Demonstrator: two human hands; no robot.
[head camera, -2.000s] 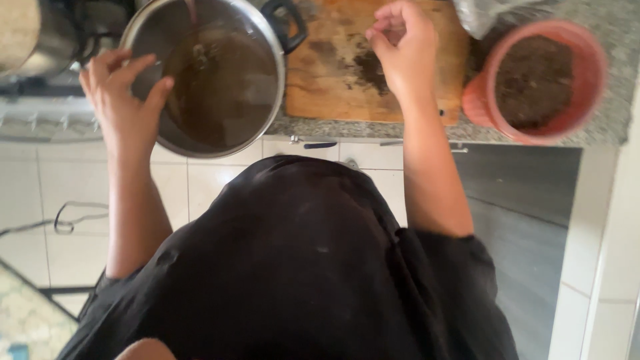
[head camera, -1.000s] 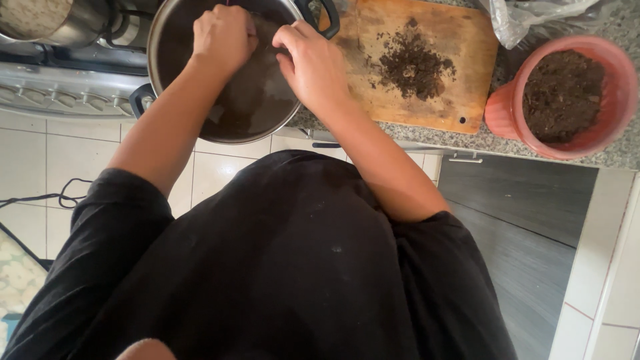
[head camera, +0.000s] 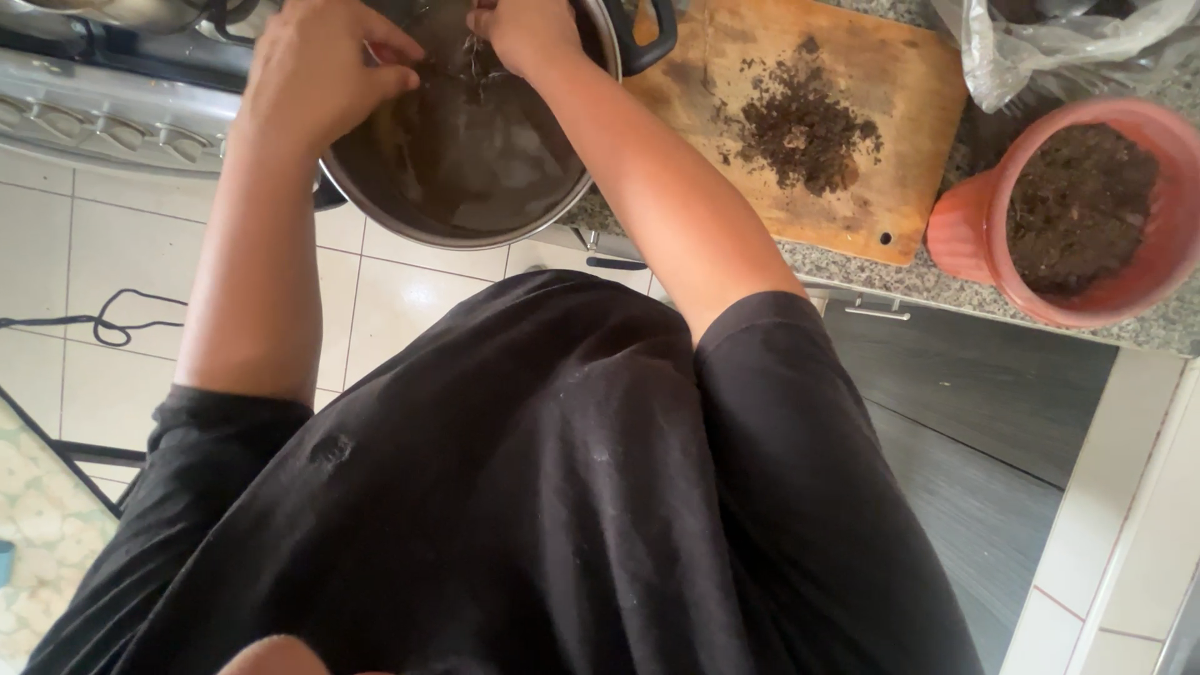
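A metal pot (head camera: 469, 239) with black handles holds brown, murky water (head camera: 459, 169). Over its right part, my right hand (head camera: 530, 33) pinches a small plant's thin pale roots (head camera: 476, 66), which hang at the water; the rest of the plant is hidden or out of frame. At the pot's left rim is my left hand (head camera: 323, 70), thumb and fingers apart, with nothing seen between them. Right of the pot, a wooden cutting board (head camera: 900, 141) bears a heap of dark soil (head camera: 806, 131). A reddish plastic flowerpot (head camera: 966, 225) with soil inside stands beside the board, tilted in view.
A clear plastic bag (head camera: 1003, 56) lies behind the flowerpot on the granite counter (head camera: 844, 267). To the left is a stove (head camera: 112, 117) with knobs and a pan (head camera: 122, 9). A black cable (head camera: 117, 319) lies on the tiled floor. A table with patterned cover (head camera: 47, 553) is at lower left.
My left hand has moved from inside the pot to its left rim. My right hand was over the board two seconds ago and is now over the pot. The view has shifted.
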